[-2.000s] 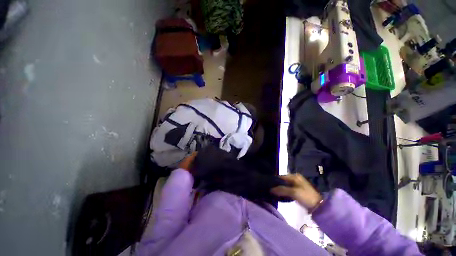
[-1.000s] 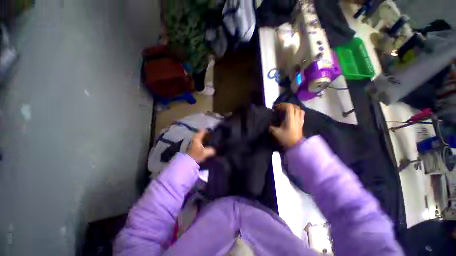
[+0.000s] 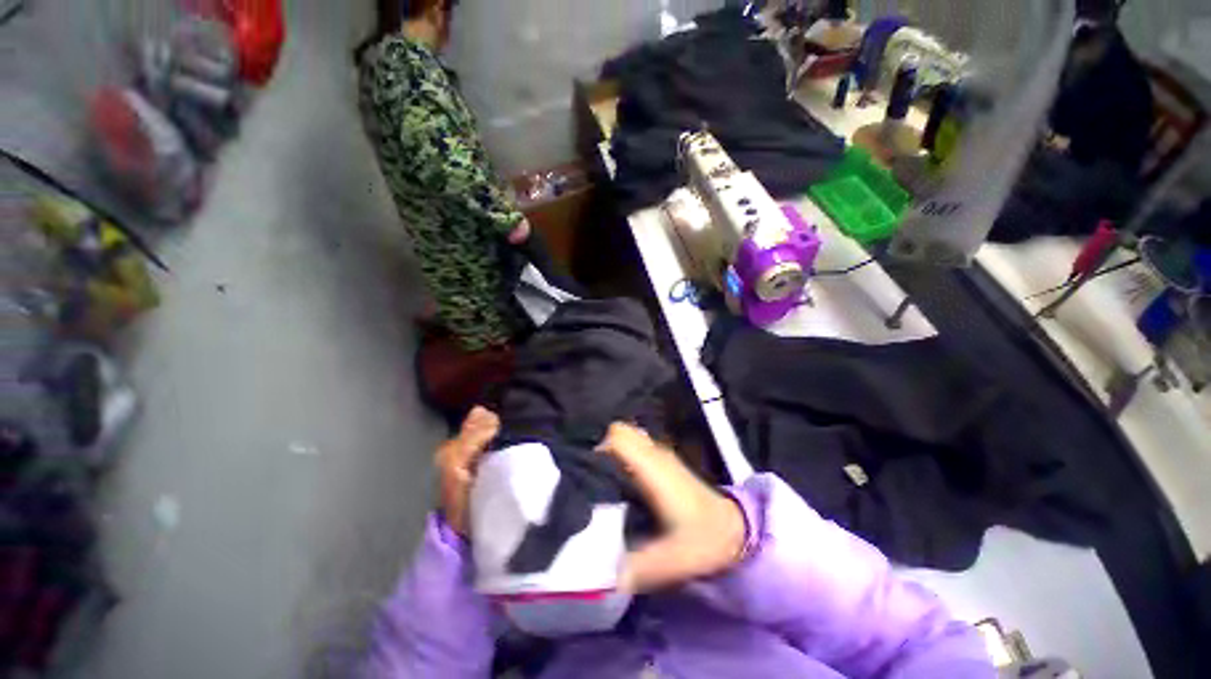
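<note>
A black garment [image 3: 584, 365] with a white-and-dark part [image 3: 515, 511] and a thin pink line near its lower end is held up in front of my chest. My left hand [image 3: 465, 464] grips its left side. My right hand [image 3: 677, 511] is on its right side, thumb on the black cloth; some fingers are hidden. Another black garment with a small pale label [image 3: 854, 474] lies spread on the white table at the right.
A sewing machine with a purple end [image 3: 774, 265] stands on the white table [image 3: 721, 431], blue-handled snips [image 3: 683, 291] beside it. A green basket [image 3: 861, 195] is behind. A person in patterned clothing [image 3: 432, 173] stands ahead left. Colourful bundles [image 3: 173, 106] lie far left.
The view has tilted up, showing the standing person. The held garment has been lifted and turned, and its white-and-dark part now shows between my hands.
</note>
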